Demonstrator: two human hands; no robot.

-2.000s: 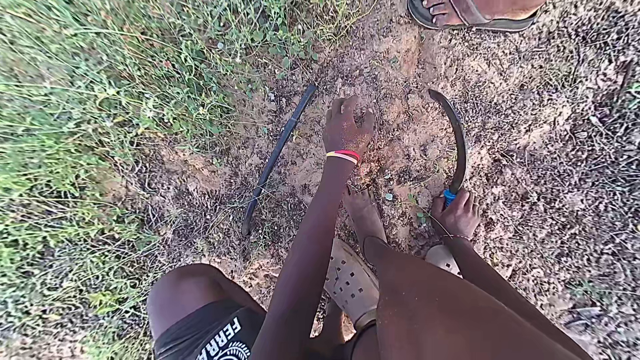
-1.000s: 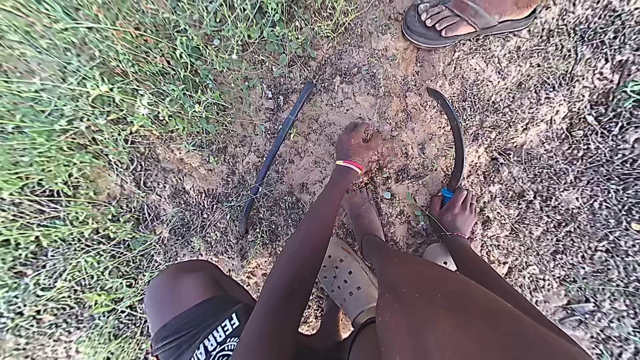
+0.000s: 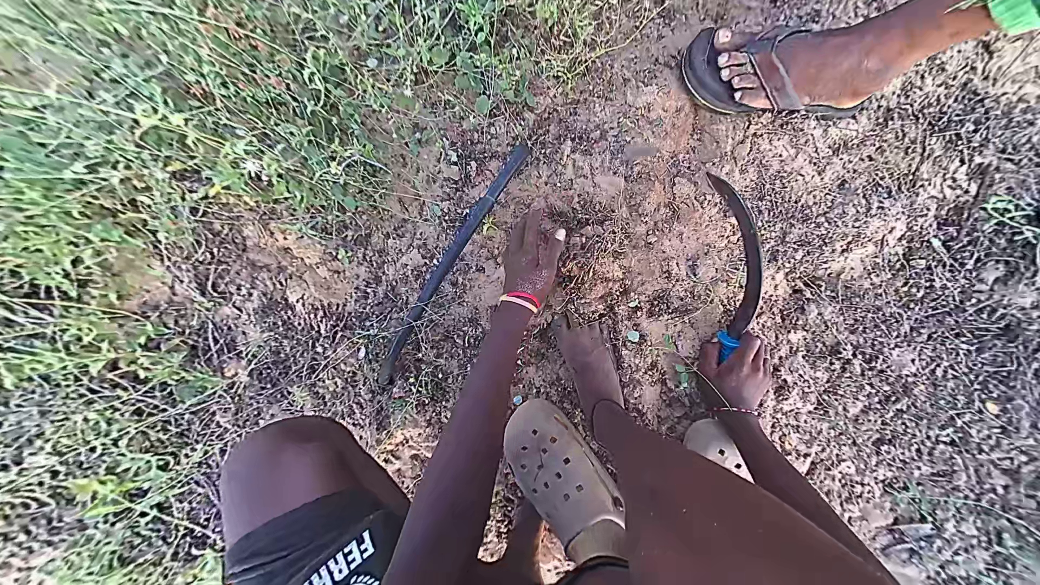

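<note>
My left hand [image 3: 534,253], with red and pale yellow bands at the wrist, is low over the bare soil, fingers apart, beside a small heap of dry plant bits [image 3: 597,252]. I see nothing held in it. My right hand [image 3: 738,372] grips the blue handle of a sickle [image 3: 749,260] at the right; its dark curved blade points up the view. A long dark stick or pipe [image 3: 455,252] lies slanted on the ground, left of my left hand.
Another person's sandalled foot [image 3: 792,73] stands at the upper right. My bare foot [image 3: 591,361] and a clog with holes [image 3: 565,467] are below my left hand; part of a second clog [image 3: 715,445] shows near my right wrist. Tall green grass [image 3: 162,162] grows at the left.
My left hand has moved left, toward the dark stick, and its fingers are now spread. The right hand keeps its grip on the sickle. More of the other person's foot and lower leg shows.
</note>
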